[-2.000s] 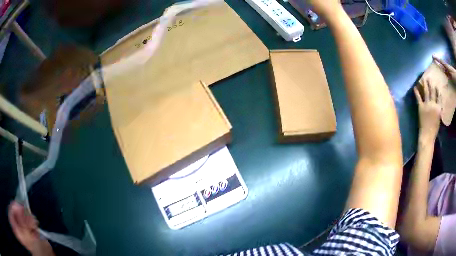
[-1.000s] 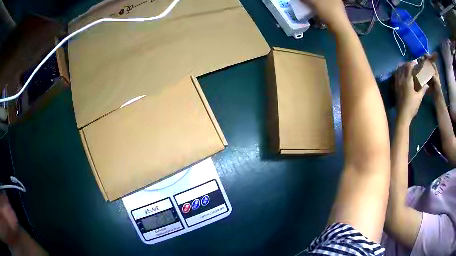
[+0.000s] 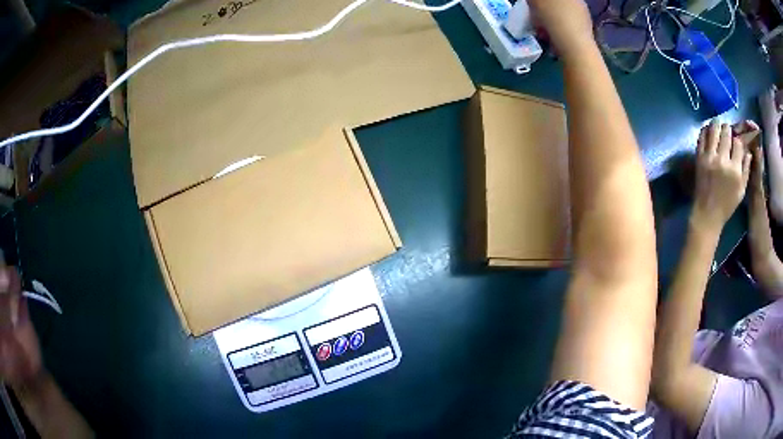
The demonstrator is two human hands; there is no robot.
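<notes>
My right hand point(image 3: 556, 19) is at the top edge, partly cut off, closed on a white plug point(image 3: 518, 21) at the white power strip point(image 3: 506, 43). My left hand point(image 3: 19, 330) is blurred and cut off at the left edge; a white cable point(image 3: 249, 37) runs across the rear, and a white cable end sticks out beside this hand. A closed brown carton point(image 3: 275, 236) rests on the white digital scale point(image 3: 309, 351), covering most of its round plate. The display digits are unreadable.
A second brown carton point(image 3: 524, 176) lies right of the scale, beside my right forearm. A large flat cardboard sheet point(image 3: 300, 86) lies behind the scale. An open box point(image 3: 112, 94) is rear left. A blue item point(image 3: 711, 73) and another person's hands point(image 3: 721, 176) are at right.
The white cable has settled into a thinner line across the rear. My right hand has brought the white plug to the power strip. The view has shifted; the cartons and scale stay put.
</notes>
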